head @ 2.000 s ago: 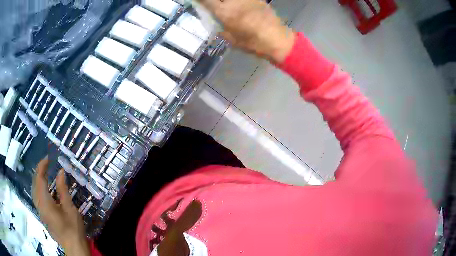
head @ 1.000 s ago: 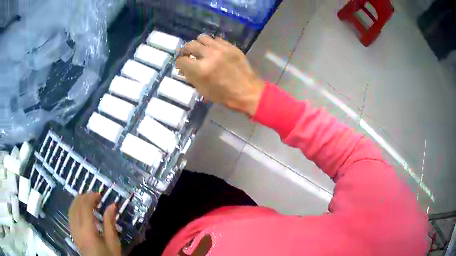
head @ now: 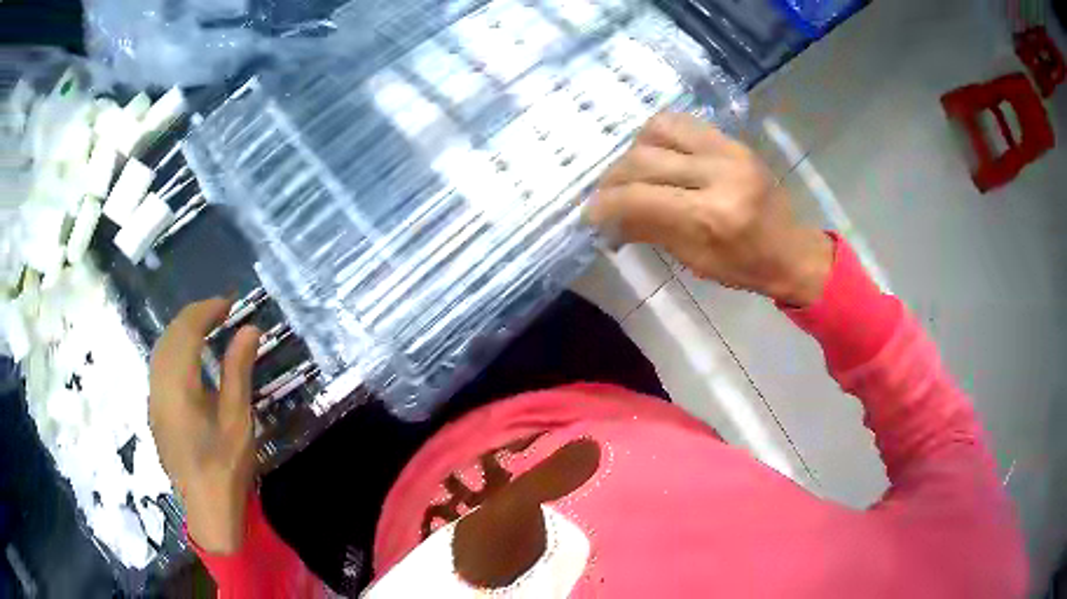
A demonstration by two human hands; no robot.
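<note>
A clear ribbed blister tray (head: pixel 316 187) lies tilted across the middle, with several white oblong shapes showing through or under it. My right hand (head: pixel 708 211) has its fingers pinched on the tray's right edge. My left hand (head: pixel 205 410) is at the lower left, thumb and finger apart, beside slim rods (head: pixel 281 380) near the tray's lower left corner. I see nothing held in it. What lies under the tray is mostly hidden.
Small white pieces (head: pixel 88 222) are heaped at the left, with loose white blocks (head: pixel 143 226) beside them. A crinkled clear bag (head: pixel 176 41) is behind. A blue bin edge (head: pixel 819 14) is at top right. Red stools (head: pixel 1000 129) stand on the tiled floor.
The clear tray now covers the rows of white units and much of the rods. My right hand has gone from above the units to the tray's edge. The view has shifted.
</note>
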